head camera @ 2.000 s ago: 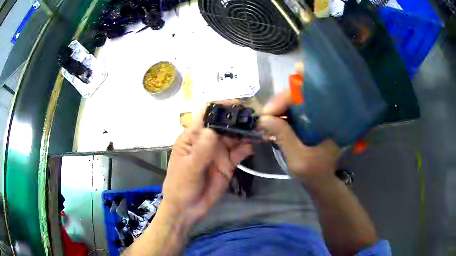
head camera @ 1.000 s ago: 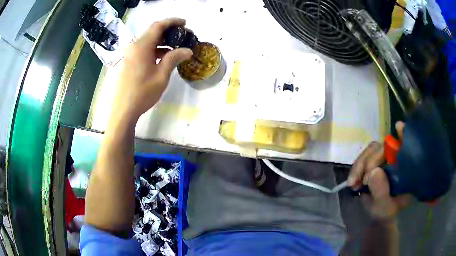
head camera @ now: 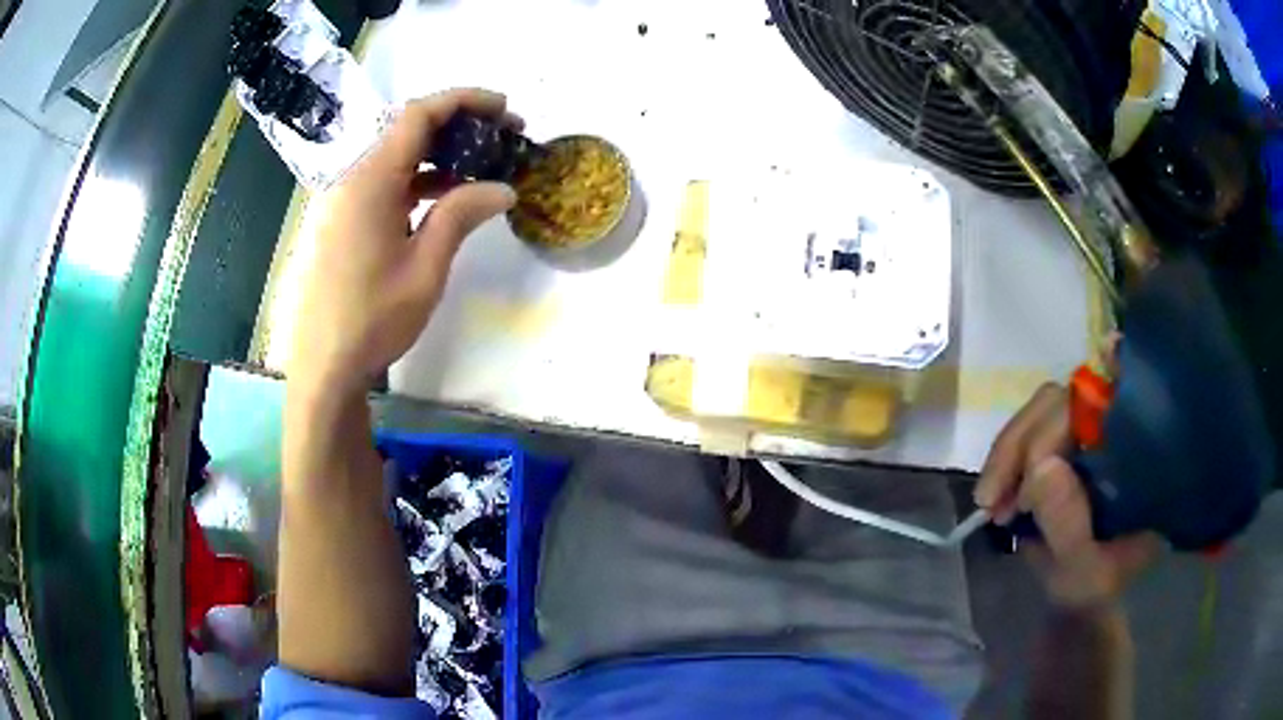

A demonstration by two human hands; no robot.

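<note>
My left hand (head camera: 401, 232) holds a black socket assembly (head camera: 476, 149) between thumb and fingers at the left rim of a round tin of amber grains (head camera: 574, 194). Whether its wires touch the grains is hidden. My right hand (head camera: 1055, 492) holds the handle of the dark blue-grey soldering gun (head camera: 1175, 408), with its orange trigger near the fingers and its long scorched barrel pointing up and left over the fan. A white plug housing (head camera: 858, 317) with dark central terminals sits on the yellow taped fixture (head camera: 823, 401).
A joined white unit with black assembly (head camera: 303, 99) lies at the board's left edge. The black fan grille (head camera: 915, 85) stands at the far right. A white cord (head camera: 858, 518) crosses the lap. A blue crate of parts (head camera: 518, 563) is below the board, beside the lap.
My left hand has left my right hand and carried the black assembly to the tin. My right hand with the gun has moved right and down, away from the housing.
</note>
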